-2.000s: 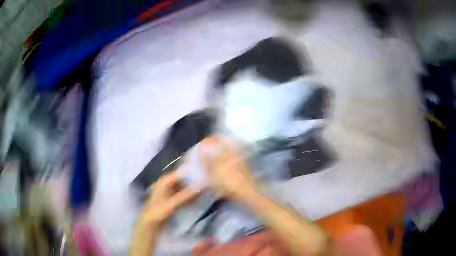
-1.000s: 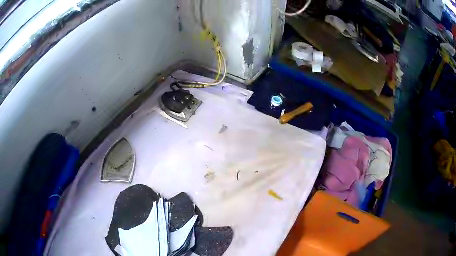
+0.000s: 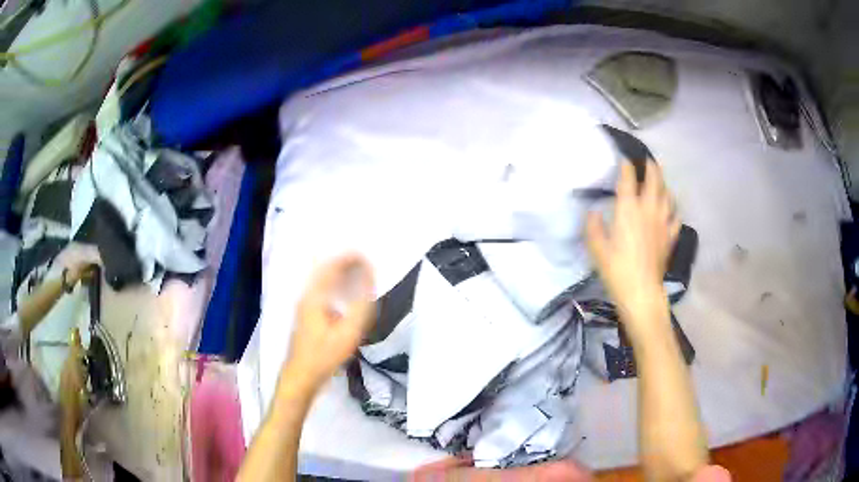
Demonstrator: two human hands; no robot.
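Observation:
A loose pile of cut fabric pieces [image 3: 461, 348] lies in front of me, with pale blue-white sides up and dark grey edges showing. More pieces [image 3: 556, 188] lie beyond it, bright and partly overexposed. My right hand [image 3: 636, 235] is over the right part of the pieces, fingers spread on or just above a pale one beside a dark curved edge; contact is unclear. My left hand [image 3: 334, 311] is at the left of the pile, slightly blurred, fingers curled and apart, with nothing seen in it.
An iron rest [image 3: 636, 87] and a dark iron [image 3: 780, 108] are at the far right. A blue padded roll [image 3: 311, 66] lies behind. At left, a coworker's hands [image 3: 75, 265] are beside an iron [image 3: 102, 362] and piled pieces [image 3: 141, 202]. An orange panel [image 3: 753, 457] is at the near right.
The view has swung back from the table's right side to the pieces. Both hands are in view again, now apart; they were close together two seconds ago. The pieces lie more spread out.

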